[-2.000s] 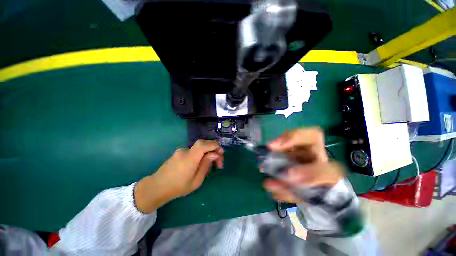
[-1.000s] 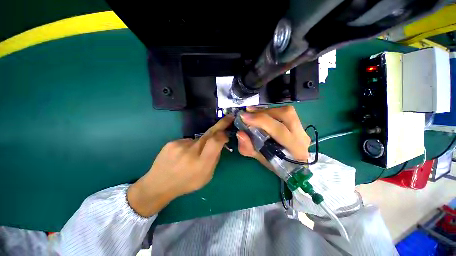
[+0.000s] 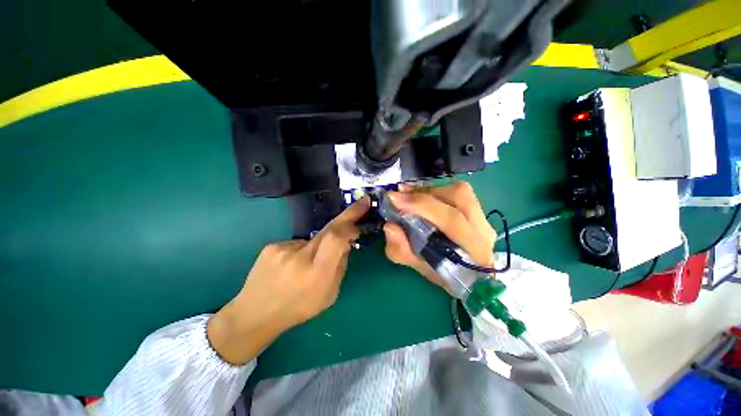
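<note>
My right hand (image 3: 443, 231) is closed around a clear dispensing syringe (image 3: 431, 244) with a dark band and a green adapter (image 3: 486, 297) at its rear. The syringe tip points at the small module area at the near edge of the black clamp fixture (image 3: 264, 158). A metal clamp rod (image 3: 383, 146) stands over a white pad (image 3: 348, 164). My left hand (image 3: 305, 272) is bare, its index finger extended to the fixture's front beside the syringe tip. The fingers hide most of the module; I cannot tell whether the left hand grips anything.
White wipes (image 3: 502, 118) lie right of the fixture. A cream controller (image 3: 638, 223) with a gauge and red light stands on the right, a white box (image 3: 673, 126) on top. A blue box (image 3: 721, 162) is beyond it. A yellow strip (image 3: 97, 84) crosses behind.
Since the earliest frame, my right hand has brought the syringe in to the fixture, and my left index finger has reached forward. Over the last second the hands have stayed nearly in place; the view has shifted.
</note>
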